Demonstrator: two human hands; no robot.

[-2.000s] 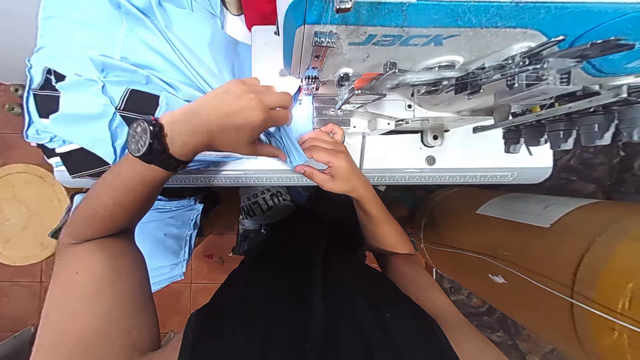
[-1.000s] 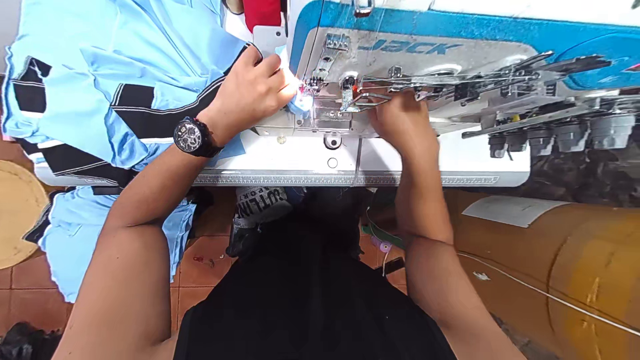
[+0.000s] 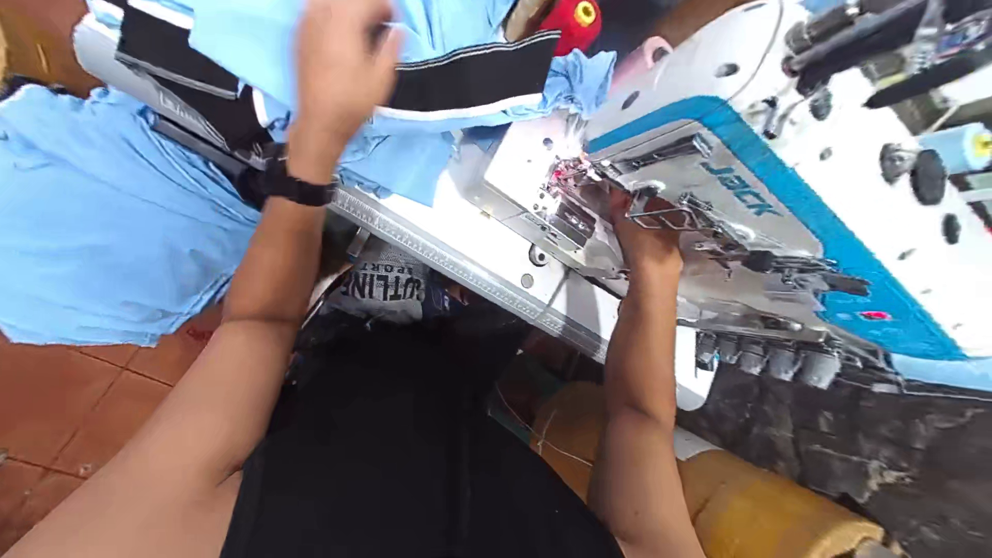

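A Jack industrial sewing machine (image 3: 721,232) stands on a white table, its needle area (image 3: 570,174) lit up. My right hand (image 3: 635,225) reaches in beside the needle area, under wire thread guides; its fingers are partly hidden, so I cannot tell what they hold. Over the light blue garment with black and white bands (image 3: 473,77), on the left side of the table, is my left hand (image 3: 345,62). It is blurred, and whether it grips the fabric does not show. A black watch (image 3: 291,182) circles that wrist.
Light blue fabric (image 3: 116,225) hangs off the table's left end. A ruler strip (image 3: 465,271) runs along the front edge. A red thread cone (image 3: 570,27) stands behind the garment. Below right lies a large brown roll (image 3: 759,496). Thread cones sit at the far right.
My left hand has moved away from the needle area to the left, over the garment. My right hand, earlier at the fabric by the front edge, is now among the machine's guides. The view has turned.
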